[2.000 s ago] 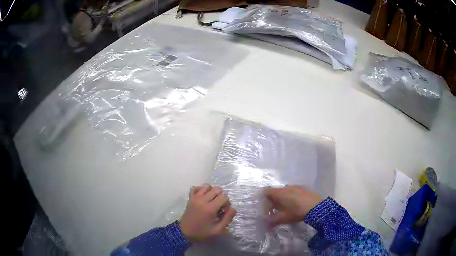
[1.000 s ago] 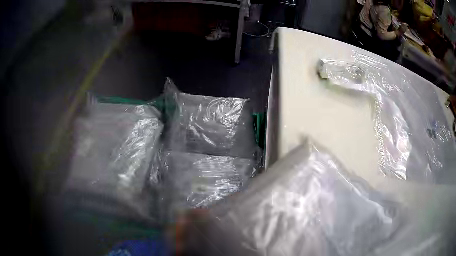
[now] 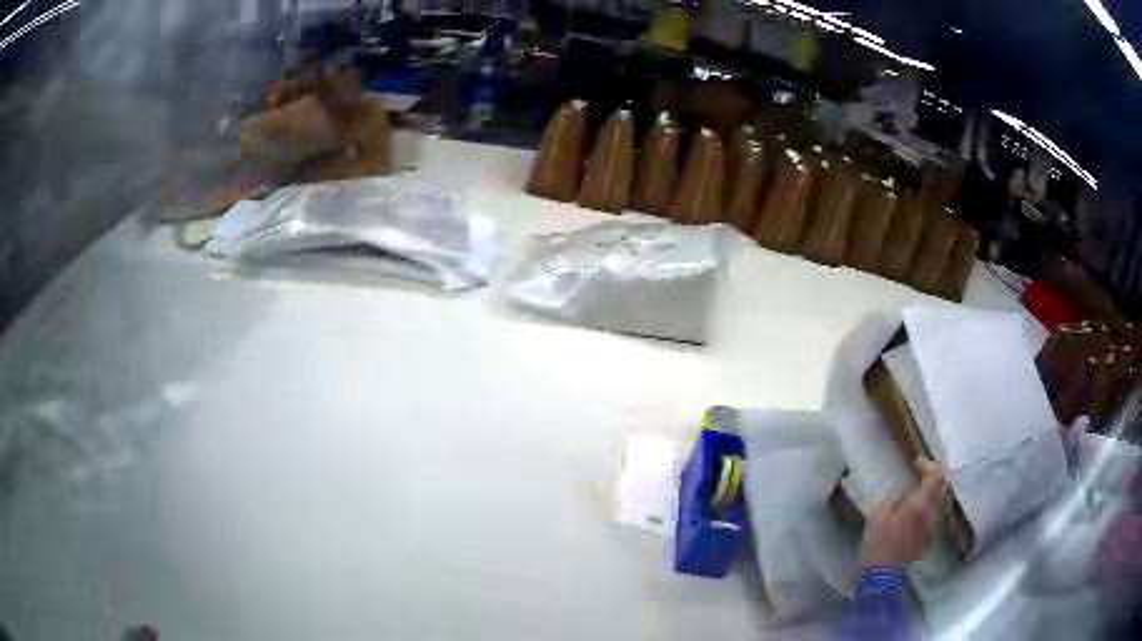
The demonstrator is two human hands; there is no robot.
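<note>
My right hand (image 3: 899, 523) is at the lower right, its fingers at the near-left edge of a white wrapped bag (image 3: 983, 420) that leans tilted among others. The hand is slightly blurred, and its thumb's hold is hidden. More grey-white wrapped bags (image 3: 792, 501) lie or lean beside it. A small blurred reddish patch at the bottom left edge may be a fingertip of my left hand (image 3: 140, 634); the rest is out of the picture.
Blue tape dispenser (image 3: 710, 513) and white label sheet (image 3: 648, 482) lie left of the wrapped bags. Two plastic-covered packages (image 3: 363, 232) (image 3: 620, 282) lie farther back. Brown handbags (image 3: 783, 200) stand in a row behind. Blurred clear plastic is at far left and lower right.
The view has swung from the shiny packages beside the table to the table's right side. The plastic-covered package is out of my hands. My right hand is now at the wrapped bags.
</note>
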